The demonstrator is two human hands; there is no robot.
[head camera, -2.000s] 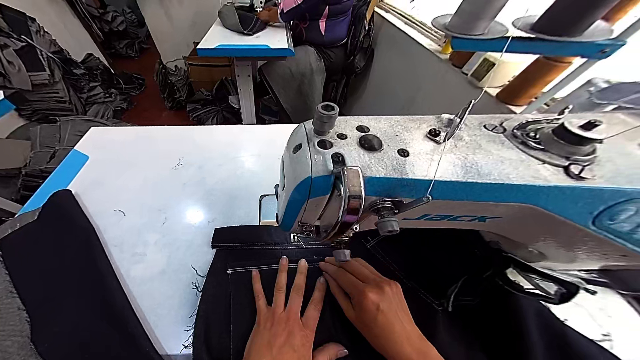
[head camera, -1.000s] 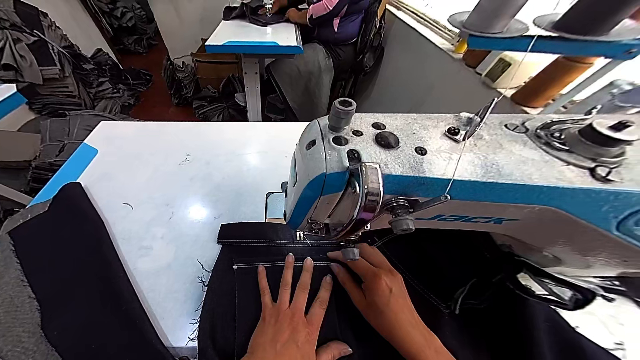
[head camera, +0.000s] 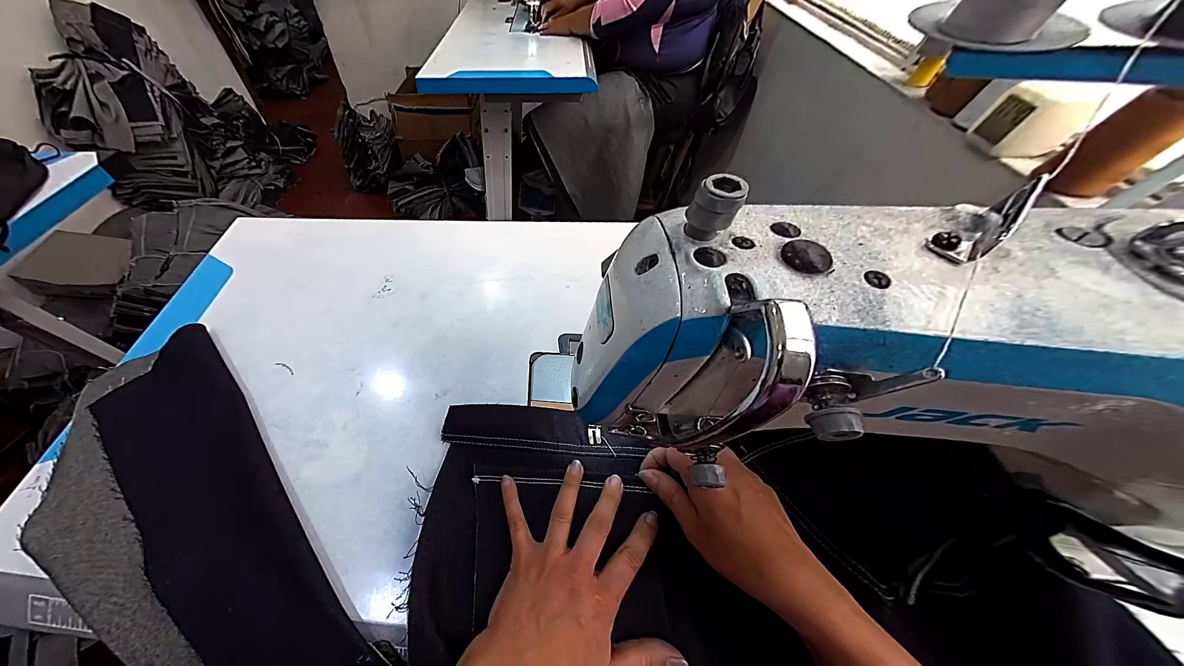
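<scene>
A white and blue Jack sewing machine (head camera: 925, 296) stands over dark denim (head camera: 444, 564), its presser foot (head camera: 595, 435) near a stitched band at the cloth's upper edge. My left hand (head camera: 573, 573) lies flat with spread fingers on a patch, apparently a pocket, with a white-stitched top edge. To its right, my right hand (head camera: 731, 518) has its thumb and forefinger closed together at the right end of that stitching, on the fabric; whether they pinch it is unclear. The machine's lower knob partly covers this hand.
Another dark denim piece (head camera: 213, 499) hangs over the left front edge of the white table (head camera: 370, 296). Thread cones (head camera: 999, 18) stand at upper right. Beyond the table, a person (head camera: 647, 28) sits at another workstation. Bundles of cloth (head camera: 185, 129) lie at upper left.
Both hands remain on the denim in nearly the same places. The right hand's thumb and forefinger have drawn closer together. The other person's arms have shifted at the far table.
</scene>
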